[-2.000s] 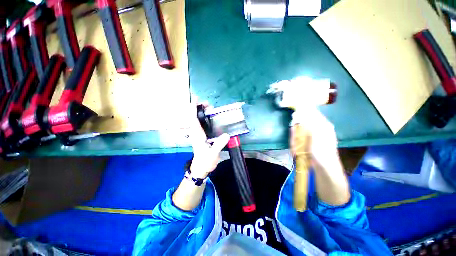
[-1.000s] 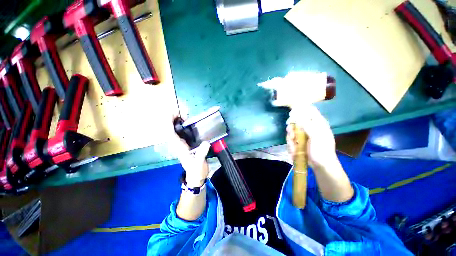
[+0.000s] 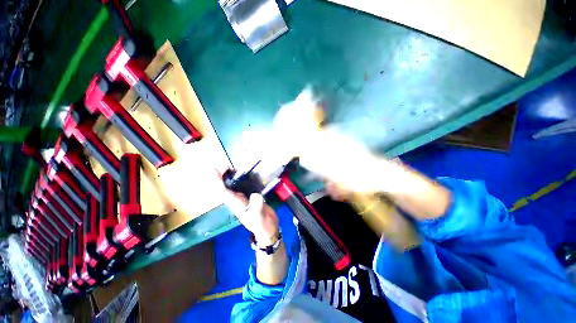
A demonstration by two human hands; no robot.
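Note:
My left hand [image 3: 258,213] holds a red-and-black tool [image 3: 312,222] by its head at the bench edge. The tool's ribbed handle points down toward my lap. A silver sheet-metal piece [image 3: 273,165] sits at the tool's head, partly hidden by glare and blur. My right hand [image 3: 344,165] is blurred white and grips the mallet's yellowish wooden handle [image 3: 385,217]. The pale mallet head [image 3: 300,120] is blurred, just above the tool's head; whether it touches cannot be told.
Several red-and-black tools [image 3: 140,142] lie in rows on cardboard [image 3: 180,183] at the left. Spare silver metal covers [image 3: 258,24] stand on the green bench [image 3: 372,82] at the top. Another cardboard sheet [image 3: 467,31] lies at the upper right. Blue floor [image 3: 543,164] shows beyond the bench edge.
The mallet has swung left and down toward the held tool's head. The view has turned, showing more tool rows at the left. My left hand keeps hold of the tool.

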